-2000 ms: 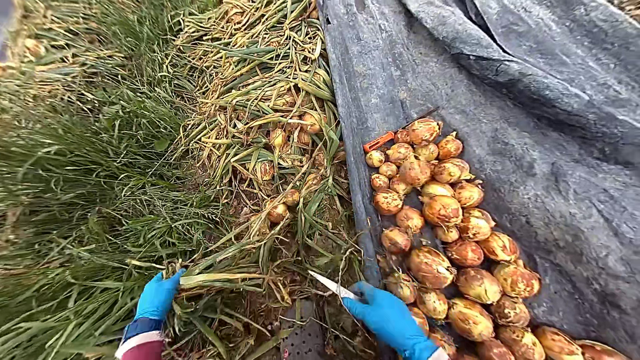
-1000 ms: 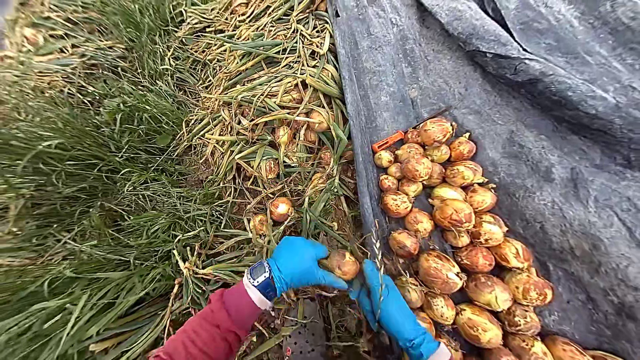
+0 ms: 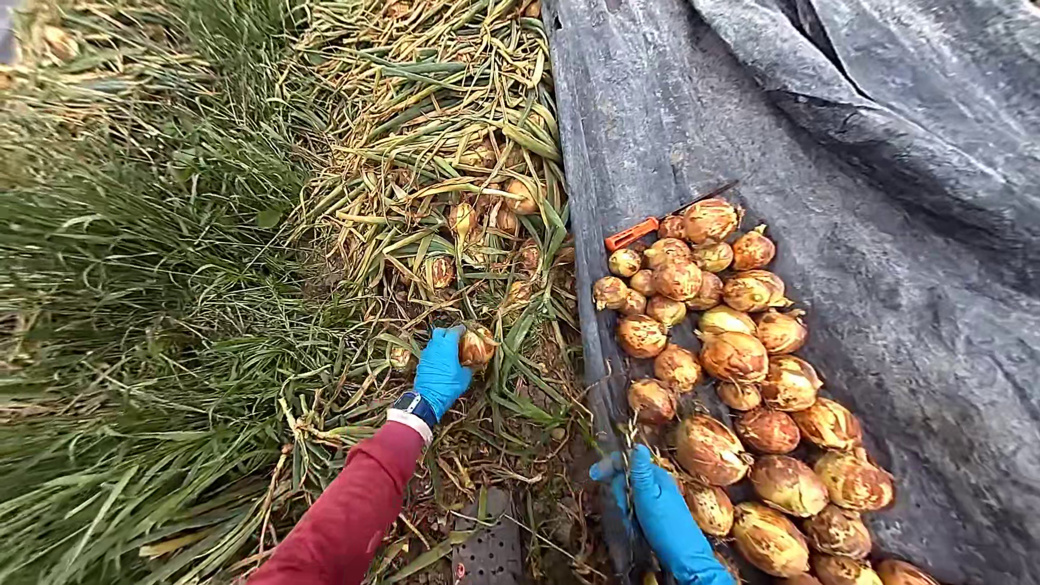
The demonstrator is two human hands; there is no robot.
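Note:
My left hand (image 3: 442, 371), in a blue glove with a watch at the wrist, has its fingers around an onion (image 3: 477, 348) among the dry leaves. My right hand (image 3: 656, 508), also in a blue glove, is at the edge of the grey ground fabric, beside the trimmed onions (image 3: 768, 431). A thin dry stem stands in front of its fingers; whether it holds the stem or a knife is hidden. An orange-handled knife (image 3: 632, 234) lies at the top of the onion pile, its blade partly behind onions.
Onions with long yellowing tops (image 3: 439, 195) lie in a row left of the grey fabric (image 3: 918, 349). Tall green grass (image 3: 146, 268) grows further left. The fabric has raised folds at the upper right. A dark perforated shoe (image 3: 487, 540) shows at the bottom.
A second ago both hands were together at an onion near the fabric edge. My left hand has since moved up and left to an onion in the row. The white blade seen earliest no longer shows.

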